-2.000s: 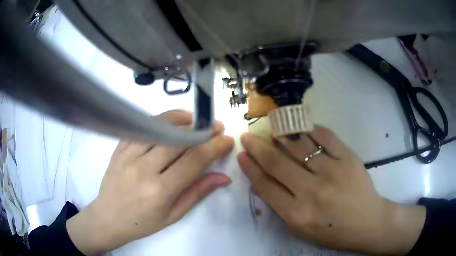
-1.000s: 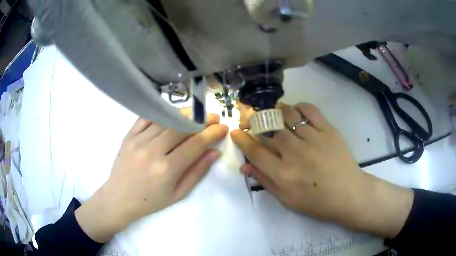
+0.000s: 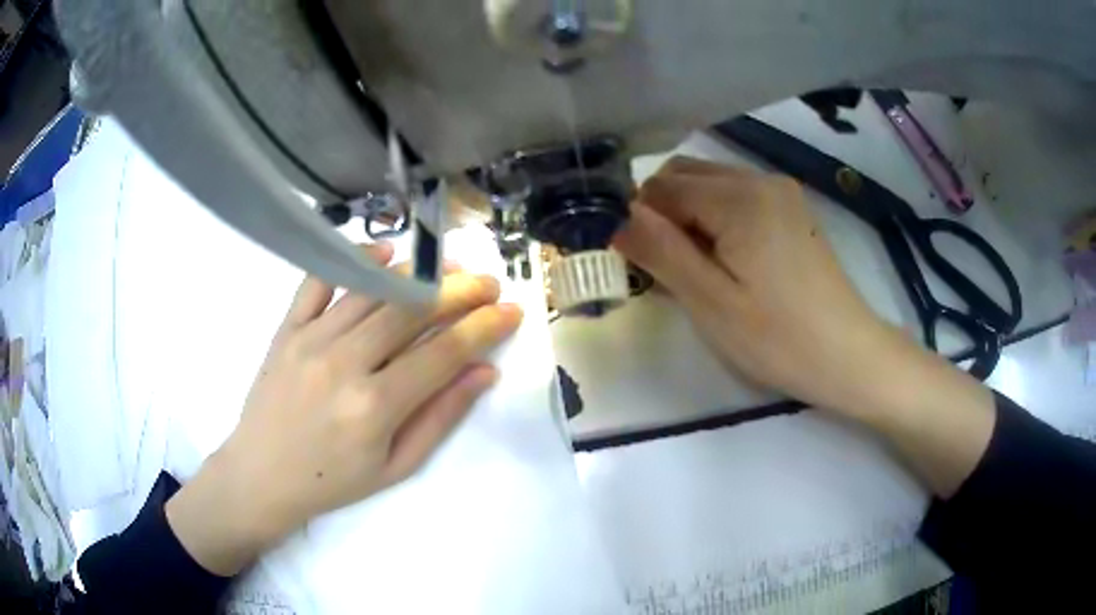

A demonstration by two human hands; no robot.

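A white fabric piece (image 3: 481, 481) lies on the machine bed and runs up to the lit presser foot (image 3: 514, 255). My left hand (image 3: 373, 384) lies flat on the fabric, left of the foot, fingers pointing at it and slightly apart. My right hand (image 3: 757, 276) is raised right of the cream ribbed knob (image 3: 589, 279), thumb and index finger bent together beside the black fitting (image 3: 577, 219). Its fingertips are partly hidden, so I cannot tell whether it holds anything. The needle tip is too small to make out.
The grey sewing machine head (image 3: 721, 60) spans the top. Black fabric shears (image 3: 895, 216) and a pink slim tool (image 3: 925, 150) lie at right. A dark patch (image 3: 569, 393) is on the bed. A ruler scale (image 3: 769, 579) runs along the near edge. Crumpled scraps (image 3: 30, 421) lie far left.
My right hand has left the fabric beside my left hand and moved up and right behind the knob. My left hand stays on the fabric. The dark patch and bed edge are now uncovered.
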